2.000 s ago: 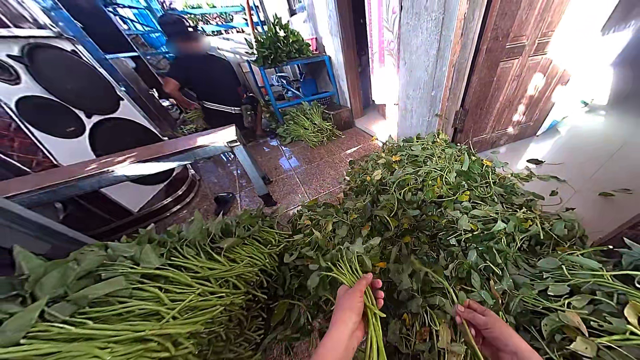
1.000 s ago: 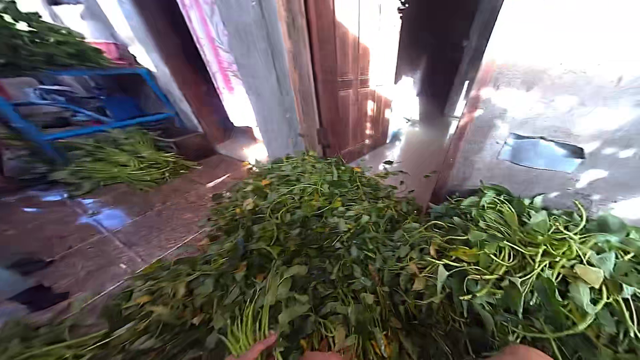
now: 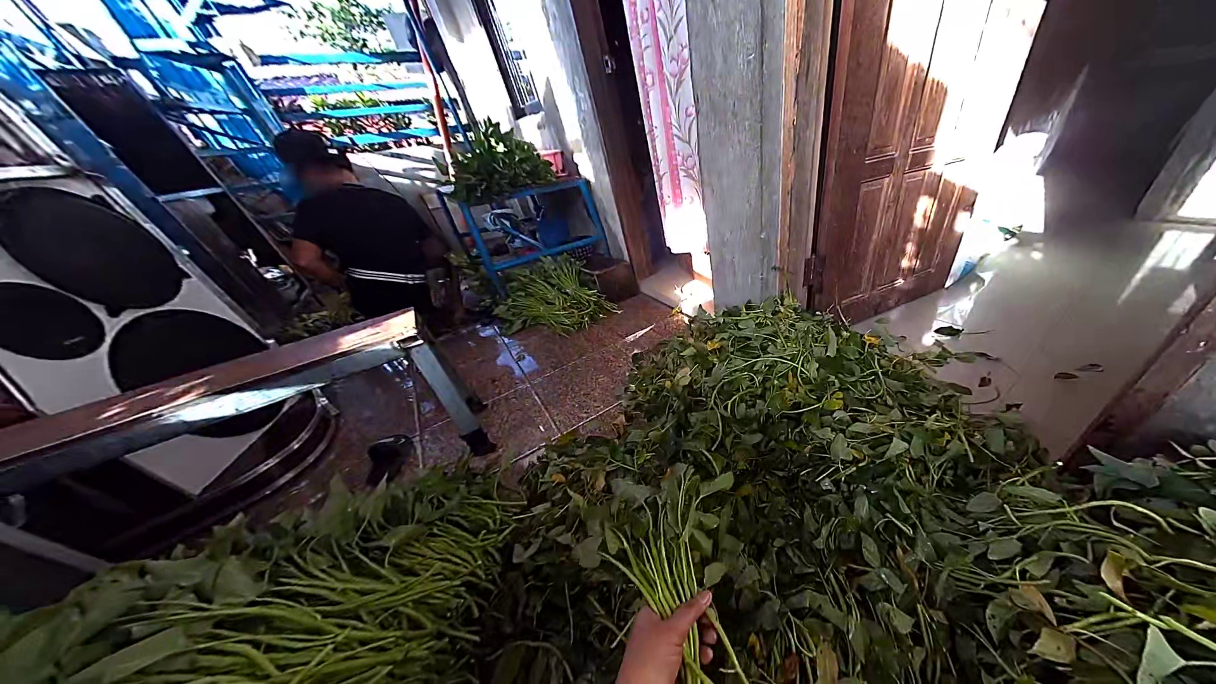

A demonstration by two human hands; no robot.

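Observation:
My left hand [image 3: 665,638] is closed around a bunch of leafy green stems [image 3: 670,560] at the bottom centre, the leaves pointing away from me. My right hand is outside the view. Left of the held bunch lies a thick layer of green stems [image 3: 351,608] laid roughly side by side, their leaves toward the left and back. A large loose heap of leafy greens [image 3: 788,456], with some yellow leaves, spreads beyond and to the right of my left hand. More tangled stems and leaves [image 3: 1102,541] lie at the right edge.
A person [image 3: 356,228] in dark clothes is low down at the back left. A metal-legged bench [image 3: 218,385] crosses the left side, near a speaker cabinet [image 3: 180,456]. Greens [image 3: 556,294] lie on the tiled floor [image 3: 532,399] by a blue rack [image 3: 589,209]. A wooden door [image 3: 888,161] stands behind the heap.
Two seconds ago my right hand was in view at the lower right, at the stems; now it is out of view. My left hand still holds a bunch. The view swung right and back.

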